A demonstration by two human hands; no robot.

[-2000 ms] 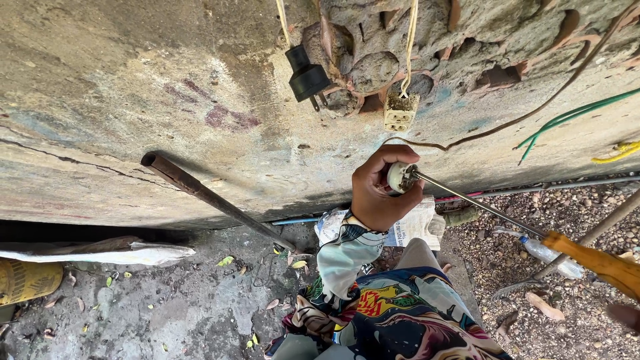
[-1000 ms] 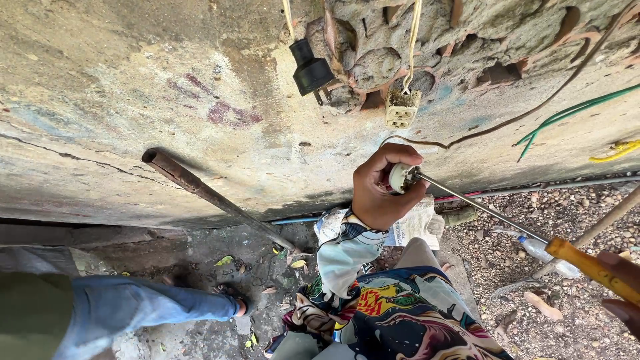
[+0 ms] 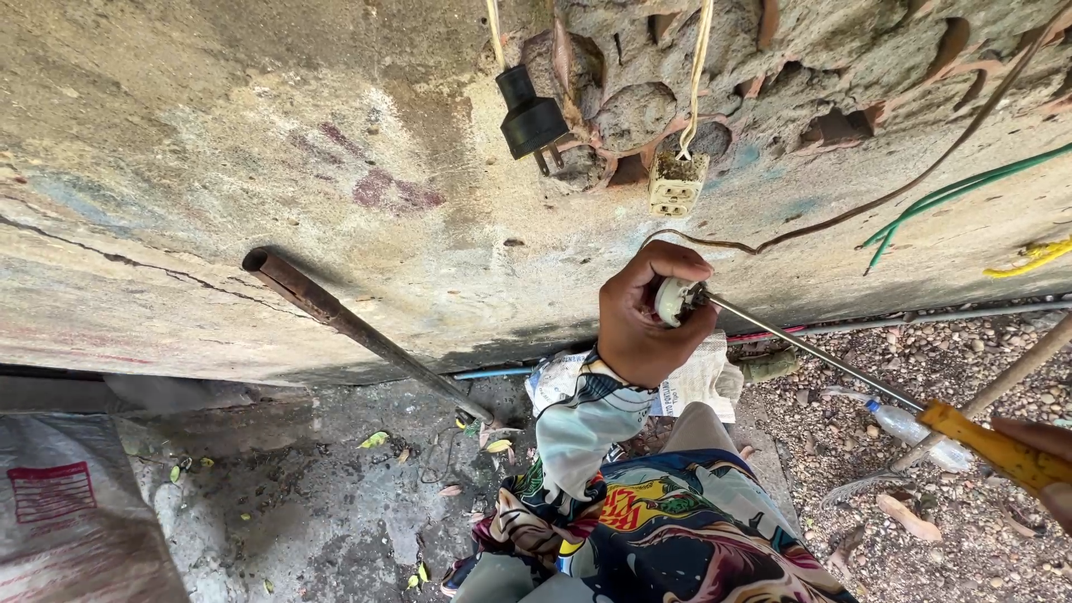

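In my left hand [image 3: 651, 322] is a small white round electrical fitting [image 3: 672, 301], gripped between thumb and fingers, with its dark metal inner side facing right. My right hand [image 3: 1047, 461], partly cut off at the right edge, holds a long screwdriver [image 3: 976, 435] by its orange-yellow handle. The screwdriver's tip meets the fitting's inner side; the exact contact point is too small to tell. Above my left hand, a cream socket outlet [image 3: 675, 186] hangs on a pale twisted cord. A black plug [image 3: 532, 117] hangs left of it, prongs down. A thin brown wire [image 3: 804, 228] runs close over my left hand.
A rusty metal pipe [image 3: 360, 331] leans at the left of the rough wall [image 3: 335, 193]. Green wires [image 3: 955, 194] and yellow cord [image 3: 1034, 255] are at right. A plastic bottle [image 3: 909, 425] and a wooden stick [image 3: 997, 389] lie over gravel. A printed sack [image 3: 63, 511] is at lower left.
A person's jeans-clad leg, seen at the left one second ago, is out of view, and a printed sack now shows there. Both my hands stay in nearly the same place.
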